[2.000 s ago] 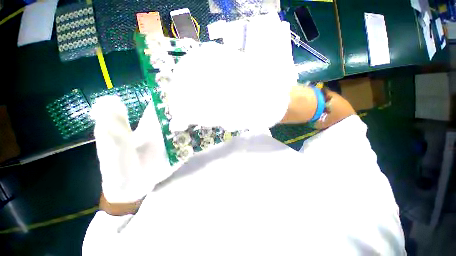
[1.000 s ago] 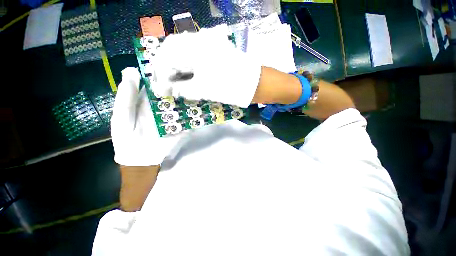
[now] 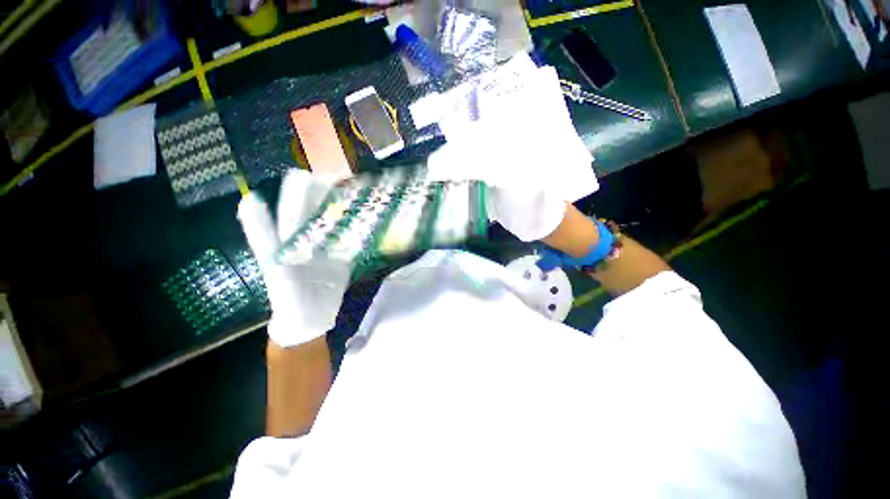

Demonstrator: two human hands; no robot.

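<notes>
A green circuit board panel (image 3: 400, 216) with rows of pale parts is in front of my chest, blurred and seen at a slant. My left hand (image 3: 304, 263), in a white glove, holds its left end. My right hand (image 3: 528, 203), in a white glove with a blue band on the wrist, is at its right end; its fingers are partly hidden and merge with the white papers behind. Another green panel (image 3: 210, 289) lies on the mat left of my left hand.
Two phones (image 3: 322, 139) lie on bubble wrap (image 3: 268, 127) beyond the panel. A pale parts panel (image 3: 198, 154) and white sheet (image 3: 125, 146) are left. Papers (image 3: 527, 117), calipers (image 3: 610, 103) and a black phone (image 3: 588, 58) are right. A blue bin (image 3: 115, 60) stands far left.
The held panel has tilted from facing up to a slanted, flatter view. My right hand has moved off its face to its right end. The view has shifted, showing the blue bin.
</notes>
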